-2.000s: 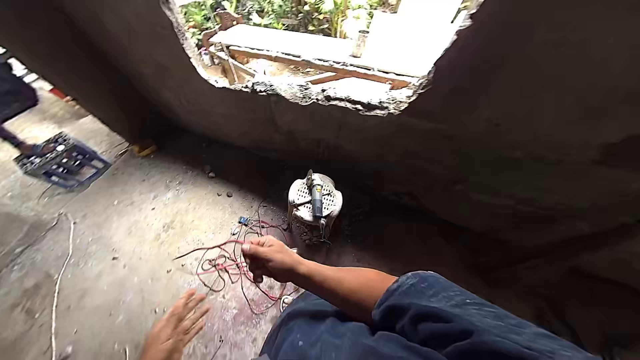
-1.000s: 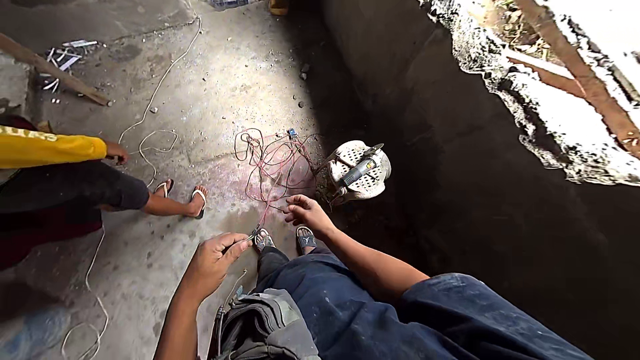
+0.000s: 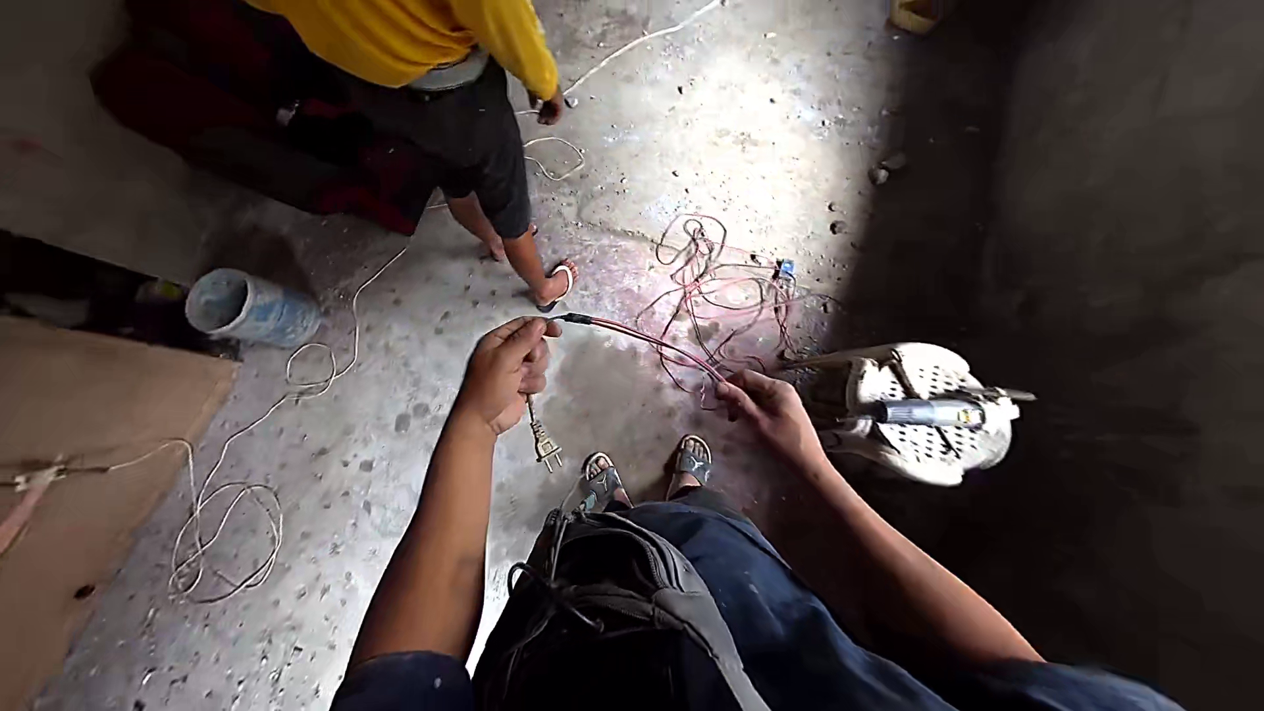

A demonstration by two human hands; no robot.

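My left hand (image 3: 509,373) is closed on one end of an electrical cord, near a black taped joint (image 3: 576,318). A two-pronged plug (image 3: 546,449) hangs just below that hand. The red and black wire (image 3: 652,341) runs in a shallow arc from the joint to my right hand (image 3: 760,400), which pinches it between thumb and fingers. Beyond my hands, a loose tangle of red and dark wire (image 3: 726,286) lies on the concrete floor, with a small blue item (image 3: 786,268) at its right side.
At right, an angle grinder or similar power tool (image 3: 928,413) lies on a white plastic stool (image 3: 928,360). A person in a yellow top (image 3: 395,39) stands ahead to the left. A bucket (image 3: 255,308), a brown board (image 3: 109,395) and a thin white cord (image 3: 355,306) are at left.
My left hand, low and open two seconds ago, is now closed on the cord. The wire between my hands is spread wider than one second ago. The view has swung left and down.
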